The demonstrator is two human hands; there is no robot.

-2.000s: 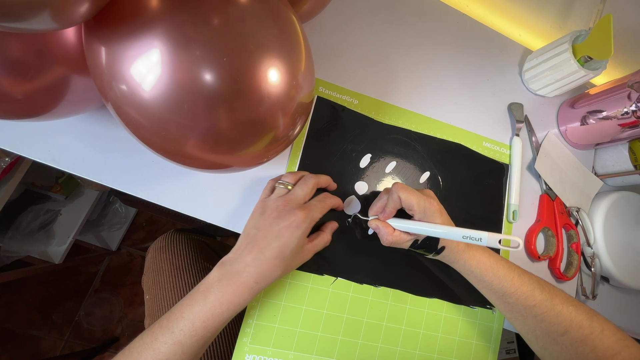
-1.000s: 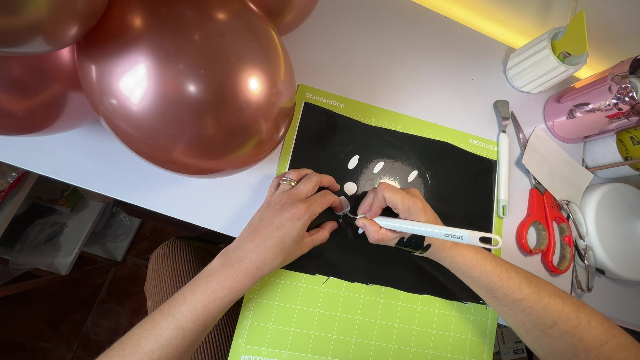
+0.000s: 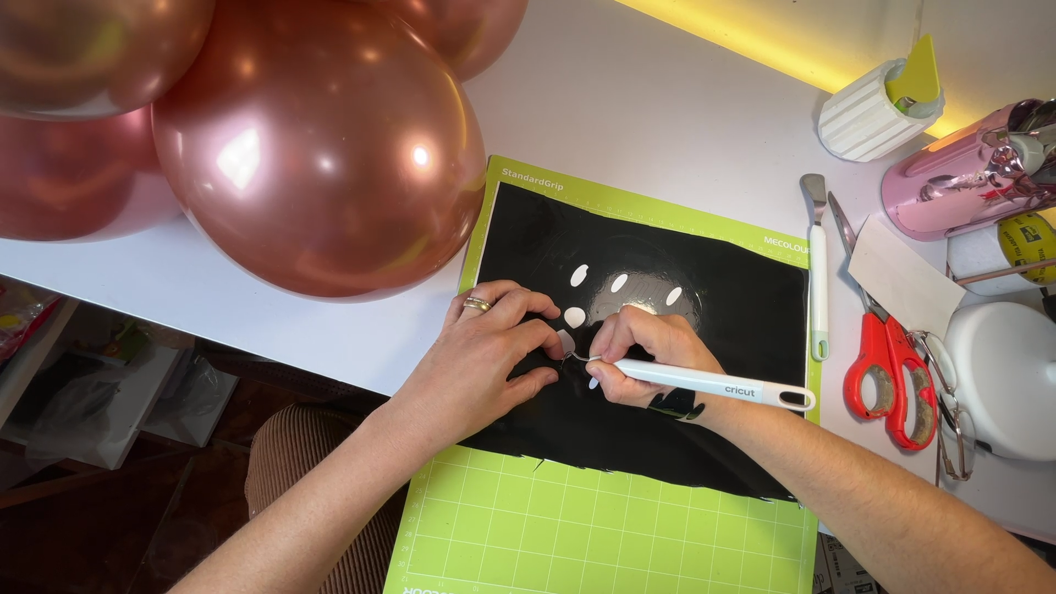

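Note:
A glossy black vinyl sheet (image 3: 742,330) lies on a green gridded cutting mat (image 3: 610,524). Several white oval openings show in its middle. In my right hand (image 3: 648,355) is a white-handled Cricut weeding hook (image 3: 701,379), its curved metal tip touching the sheet by my left fingertips. Black scraps cling near my right wrist. My left hand (image 3: 495,355), with rings on one finger, rests on the sheet with its fingers spread. A small pale piece (image 3: 565,342) shows beside its index fingertip; whether the fingers pinch it is not clear.
Large rose-gold balloons (image 3: 330,165) cover the upper left. At the right lie a scraper tool (image 3: 817,280), red-handled scissors (image 3: 876,371), a white card (image 3: 903,272), glasses (image 3: 957,429) and a round white object (image 3: 1006,379). Behind stand a white holder (image 3: 874,111) and a pink foil roll (image 3: 957,177).
Between the earlier frames the view shifts slightly. Both hands stay close together at the same part of the black sheet, the hook still in my right hand.

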